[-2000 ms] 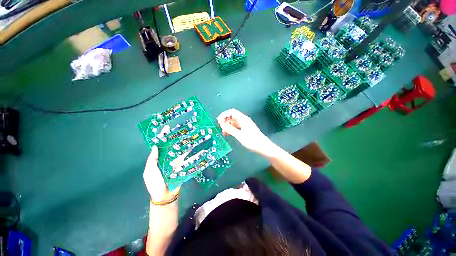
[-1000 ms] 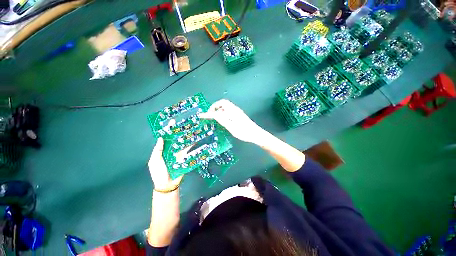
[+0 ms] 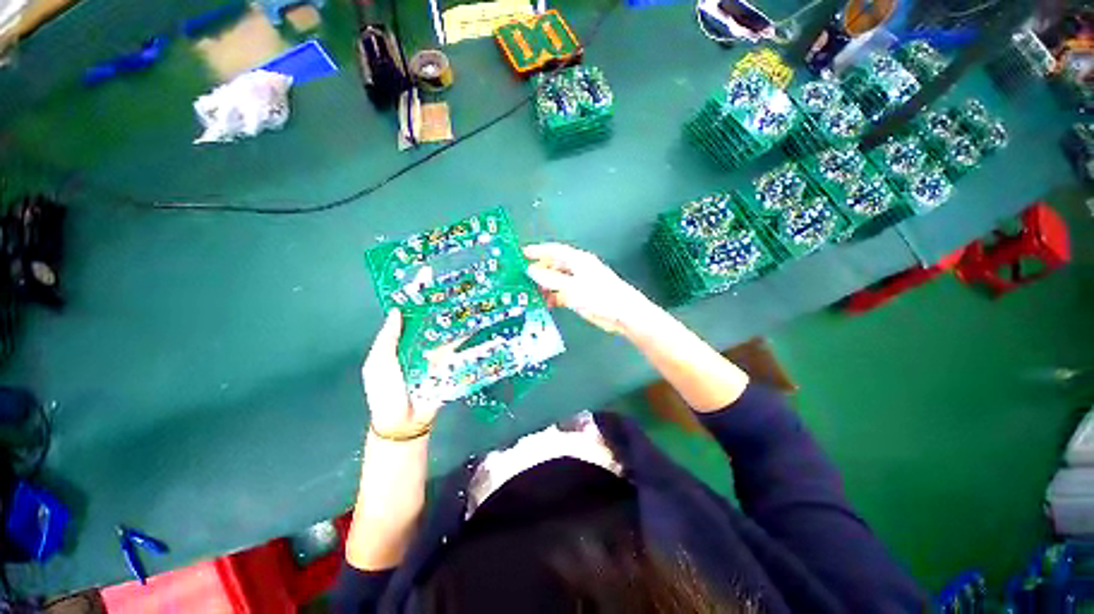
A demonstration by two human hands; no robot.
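A green circuit board [image 3: 462, 306] with silver and dark components and long slots is held over the bench in front of me. My left hand [image 3: 396, 378] grips its left and lower left edge. My right hand [image 3: 576, 286] is at its upper right edge with the fingers bent; whether it grips the edge or a small part cannot be told. Another green board [image 3: 510, 393] shows partly under the lower edge of the held one.
Board stacks [image 3: 726, 246] stand along the right of the bench, one smaller stack [image 3: 572, 106] at the back. Also there: orange-bordered panel [image 3: 538, 42], black cable [image 3: 300, 209], plastic bag [image 3: 244, 106], blue-handled cutters [image 3: 139, 552]. Red stool [image 3: 1020, 246] and cardboard box [image 3: 732, 378] are beyond the edge.
My right hand was over the board's upper right part a second ago and is now drawn back to its right edge. My left hand keeps its hold. The view has shifted slightly.
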